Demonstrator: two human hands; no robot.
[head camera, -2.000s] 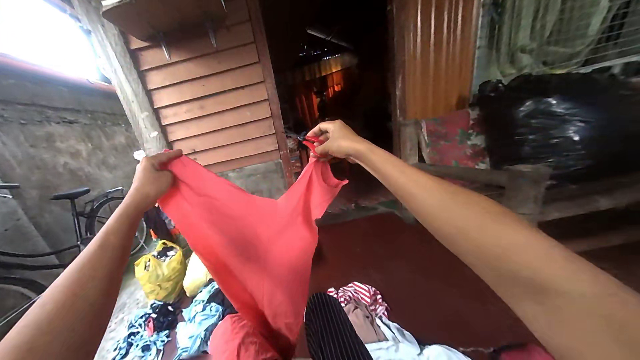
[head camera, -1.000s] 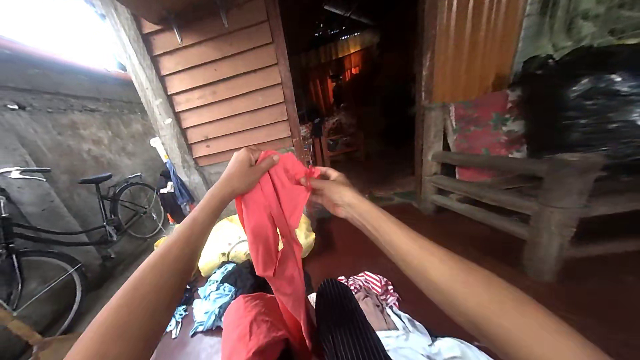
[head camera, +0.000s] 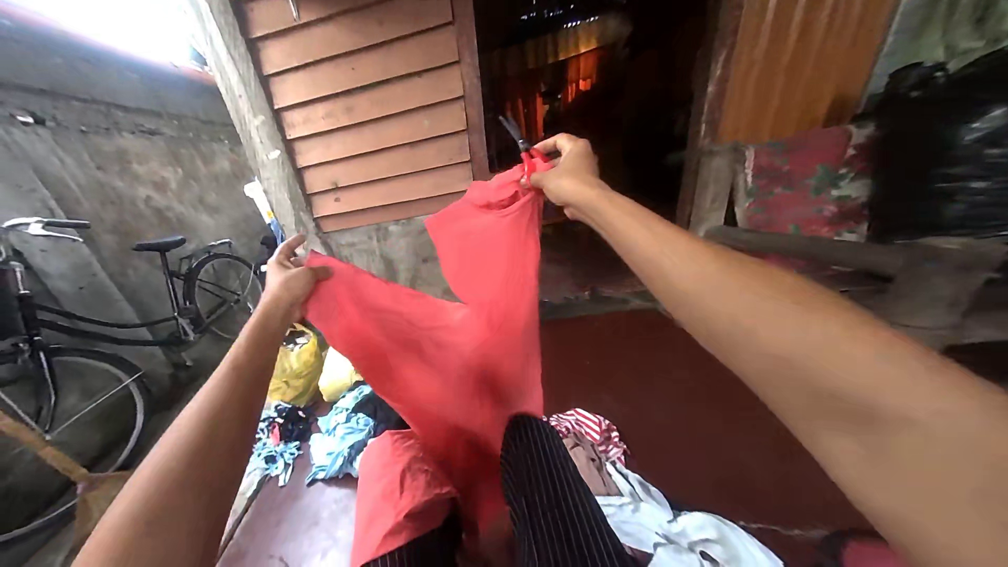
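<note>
A coral-red cloth (head camera: 472, 339) is stretched between my two hands, its lower part hanging down over my lap. At the left, my left hand (head camera: 291, 279) pinches one edge of it. Higher up and to the right, my right hand (head camera: 568, 173) grips the other end together with a pair of scissors (head camera: 526, 146) with red handles; their dark blades point up and left. More coral-red cloth (head camera: 402, 488) covers one knee, beside the other knee in pinstriped black trousers.
Blue and dark cloth pieces (head camera: 342, 433) lie at the left, near a yellow plastic bag (head camera: 297, 368). White cloth (head camera: 685, 531) and red-striped cloth (head camera: 591, 431) lie at the right. Bicycles (head camera: 102, 327) stand by the concrete wall. A wooden bench (head camera: 819, 248) is at the right.
One second ago my hands were close together with the cloth bunched between them; now they are far apart and the cloth is spread. The scissor blades now show above my right hand.
</note>
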